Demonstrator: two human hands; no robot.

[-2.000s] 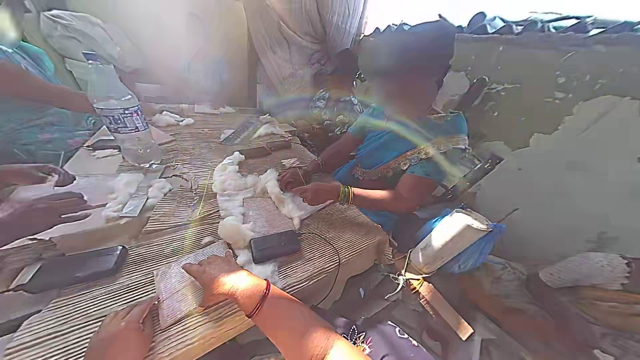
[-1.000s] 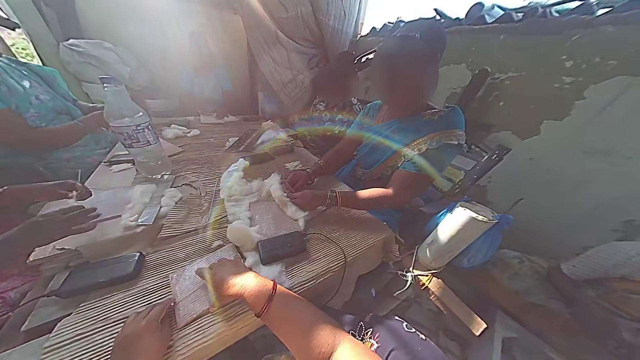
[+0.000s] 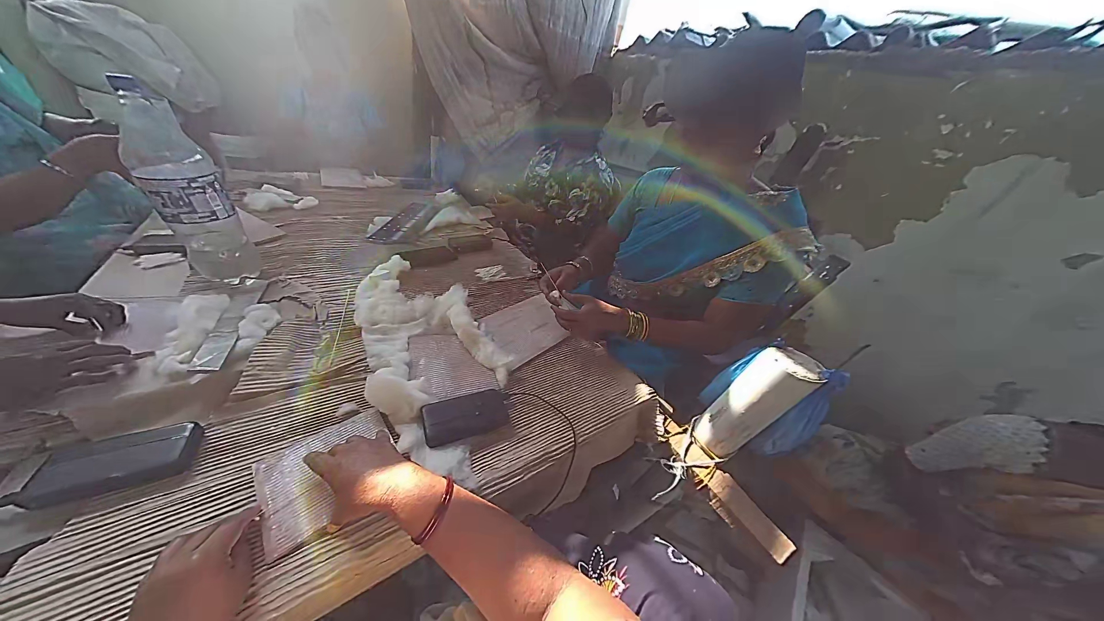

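Observation:
A flat rectangular pad with a fine ribbed surface (image 3: 297, 470) lies near the front edge of the table. My right hand (image 3: 362, 479) rests on its right part, fingers bent over the surface, a red bangle at the wrist. Beside the pad's lower left edge is my left hand (image 3: 203, 565); its fingertips are partly hidden, and whether they grip the edge is unclear. A black device with a cable (image 3: 466, 417) lies just beyond my right hand, beside white cotton wool (image 3: 397, 310) and another ribbed sheet (image 3: 453, 366).
A plastic bottle (image 3: 194, 194) stands at the left, and a dark flat case (image 3: 112, 464) lies nearer. Across the corrugated table covering (image 3: 319, 388), a co-worker's hands hold a small item. Other people's hands are at the left. A white cylinder (image 3: 759, 401) stands off the right edge.
The co-worker across the table has lifted their hands slightly from the cotton, now holding a small item with something thin. My hands stay at the pad.

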